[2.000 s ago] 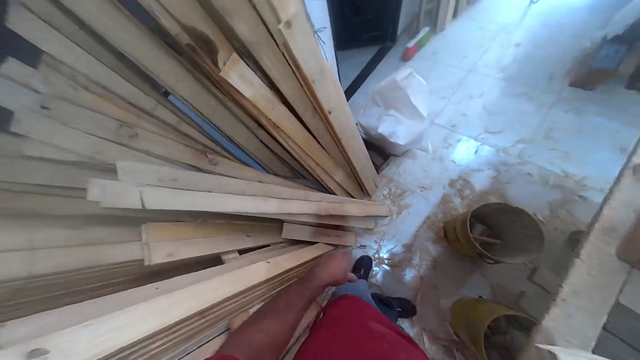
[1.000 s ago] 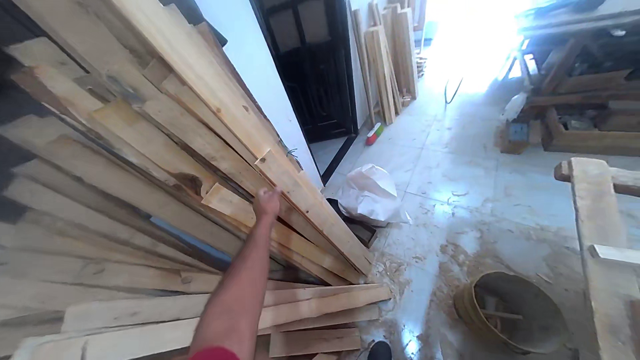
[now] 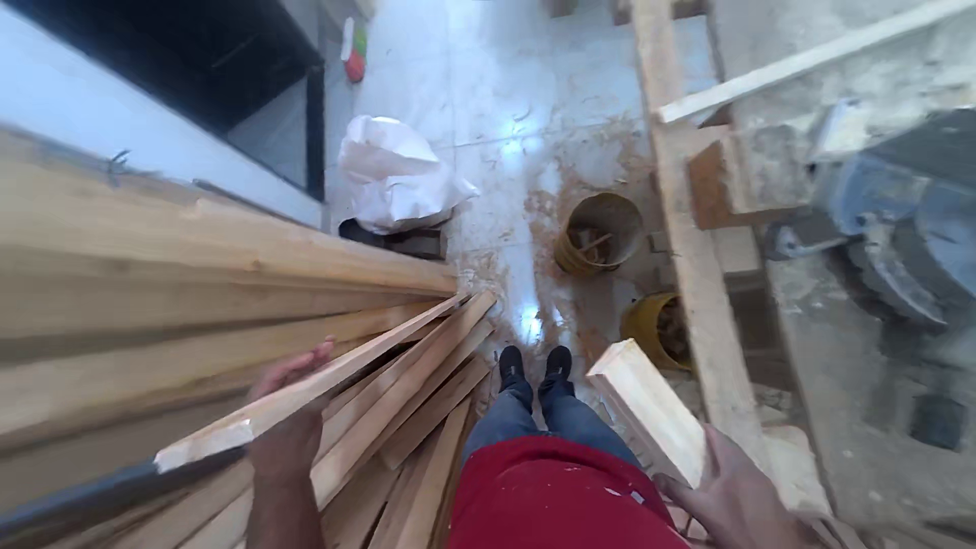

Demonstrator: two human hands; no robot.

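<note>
My left hand [image 3: 290, 412] is around a long, narrow wooden board [image 3: 335, 374], whose near end points to the lower left, over a stack of leaning boards [image 3: 412, 381]. On the right, my right hand [image 3: 720, 488] grips a short wooden block [image 3: 652, 412] by its lower end, with its other end pointing up and left. Thick planks [image 3: 191, 305] lean to the left of my left hand. My right hand's fingers are partly hidden by the block.
Two yellow buckets [image 3: 576, 255] [image 3: 648, 328] with wood scraps stand on the shavings-strewn tile floor. A white sack [image 3: 396, 175] lies ahead. At right, a workbench with a wooden rail [image 3: 686, 229] holds a circular saw machine [image 3: 900, 221].
The view has turned far toward the floor and workbench. Both hands now show, each with a piece of wood; one second ago only one hand showed, on the leaning planks.
</note>
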